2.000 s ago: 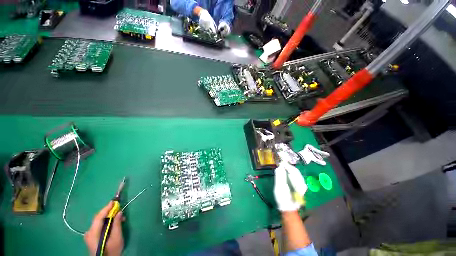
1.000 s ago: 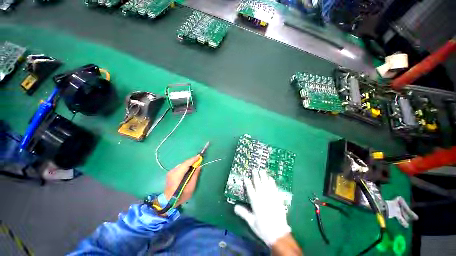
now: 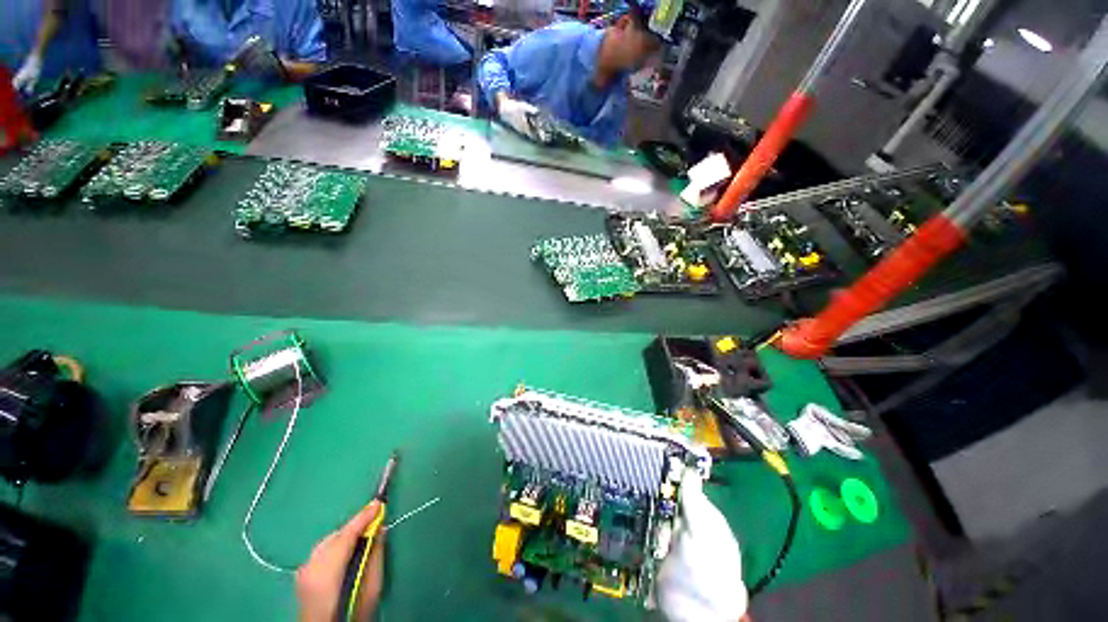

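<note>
The circuit board (image 3: 589,492) is tipped up in front of me, showing its component side with a ribbed grey heatsink and yellow parts. My right hand (image 3: 705,561), in a white glove, grips its right edge. My bare left hand (image 3: 340,571) holds a yellow-and-black soldering iron (image 3: 365,549), tip pointing up and away, left of the board. Solder wire (image 3: 270,471) runs from the reel (image 3: 272,366) to my left hand, and its free end sticks out to the right. The second iron's yellow-and-black handle (image 3: 774,462) rests in the right stand (image 3: 680,386).
The left iron stand (image 3: 168,468) is beside the reel. Black round cups (image 3: 43,419) are far left. A crumpled white glove (image 3: 829,431) and green discs (image 3: 859,499) lie right. Beyond, the conveyor (image 3: 425,261) carries boards and units. People in blue sit opposite. Red-sleeved poles (image 3: 881,286) slant at right.
My gloved hand has gone from lying on the flat board to gripping its right edge, and the board is turned up to show its component side. The view has shifted; people opposite now show.
</note>
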